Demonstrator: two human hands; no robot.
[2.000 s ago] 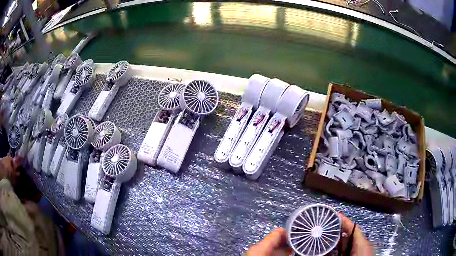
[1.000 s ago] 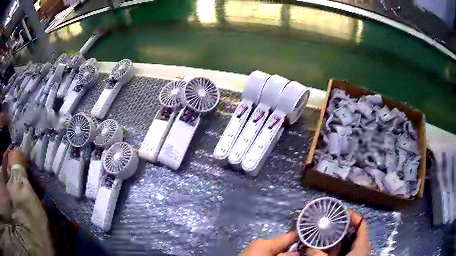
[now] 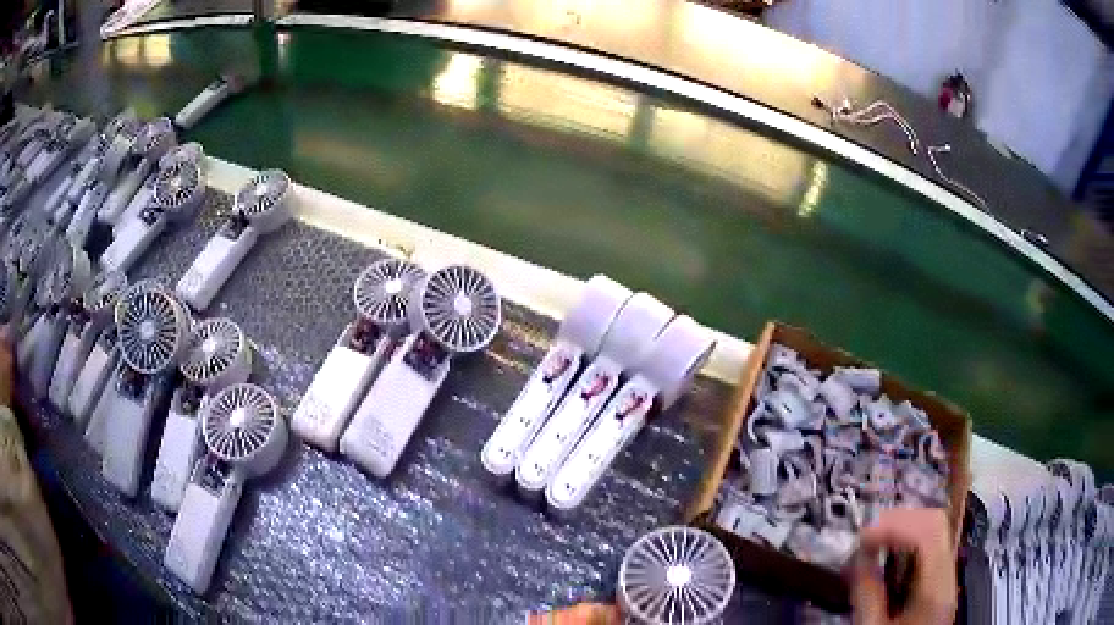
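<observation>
A pale grey-white fan head [image 3: 677, 576] with its spoked grille up is at the bottom centre; its handle is cut off or hidden. My left hand [image 3: 574, 614] is at its left side, mostly cut off by the bottom edge, and holds the fan. My right hand [image 3: 906, 568] is at the front right of the brown cardboard parts box [image 3: 782, 569], over its near edge. It is blurred, and whether it holds a piece does not show. Small curved neck pieces [image 3: 843, 427] fill the box.
Three open handles [image 3: 564, 421] lie side by side left of the box. Two fans [image 3: 397, 409] and piles of waiting fans [image 3: 147, 330] lie further left. Long pale pieces [image 3: 1051, 549] stand at far right. A green belt [image 3: 586, 159] runs behind; a person's sleeve [image 3: 25, 525] is at left.
The view has shifted and tilted. My right hand has left the fan head and moved right to the box. My left hand stays at the fan, now lower in the picture.
</observation>
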